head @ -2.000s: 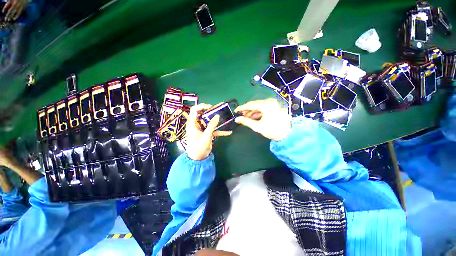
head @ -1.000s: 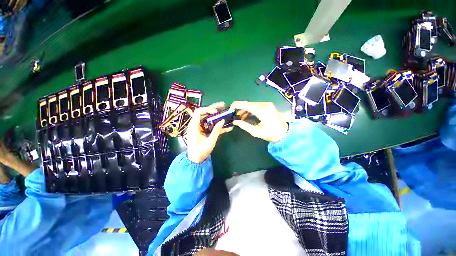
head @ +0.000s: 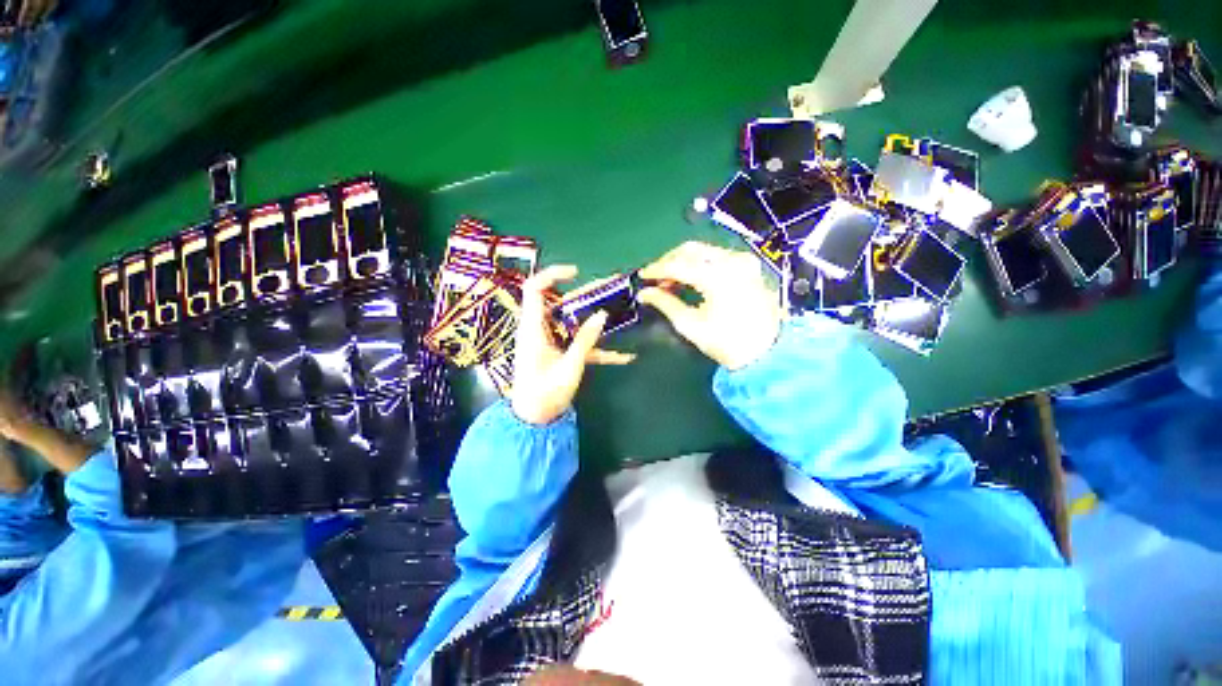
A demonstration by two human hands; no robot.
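A phone front assembly (head: 603, 304), a small frame with a dark screen, is held between my hands above the green surface. My left hand (head: 547, 351) grips its left end, with the thumb on the near edge. My right hand (head: 717, 306) has its fingertips at the right end. Whether the screen sits fully in the frame cannot be told. A pile of red and white front housings (head: 469, 288) lies left of my left hand. A loose heap of LCD modules (head: 842, 241) lies right of my right hand.
A glossy black blister tray (head: 268, 402) stands at left, with housings in its top row. More phone assemblies (head: 1079, 235) lie at far right. A pale post (head: 864, 54) slants over the green bench (head: 536, 161). A whitish lump (head: 1004, 118) lies beyond the heap. People in blue smocks are at both sides.
The held assembly has been turned and tilted between my fingers. My right hand's fingers have opened a little from around it to its right end. A single assembly at the top has shifted right and up.
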